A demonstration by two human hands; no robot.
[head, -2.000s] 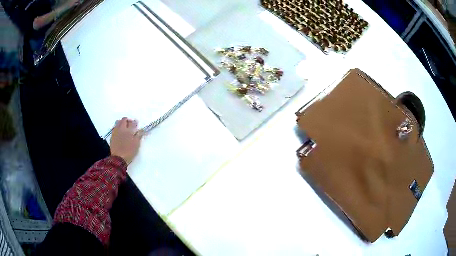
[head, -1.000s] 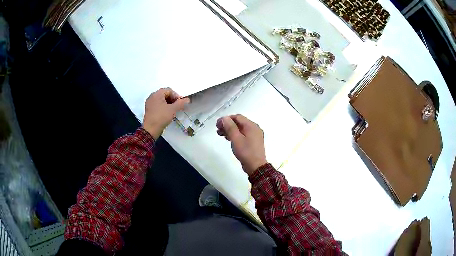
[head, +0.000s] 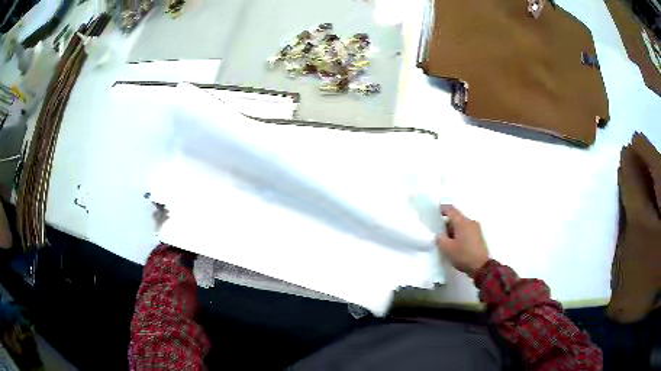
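Note:
A large white sheet (head: 312,196) is lifted and blurred in front of me, its near edge hanging over the table's front edge. My right hand (head: 464,243) pinches its right side. My left hand (head: 161,217) is mostly hidden behind the sheet's left end; only a small dark part shows at the edge, so its grip cannot be told. Dark narrow trim strips (head: 348,127) lie along the far side of the sheet.
A heap of small shiny fittings (head: 330,59) lies on a grey sheet (head: 246,36) beyond. A stack of brown bag panels (head: 514,72) is at the far right. Brown pieces (head: 638,224) lie at the right edge. A bundle of long brown strips (head: 54,145) is at the left.
The white sheet has been lifted and swung toward me. My right hand has moved right and taken hold of it. My left hand has gone behind the sheet. The view has turned.

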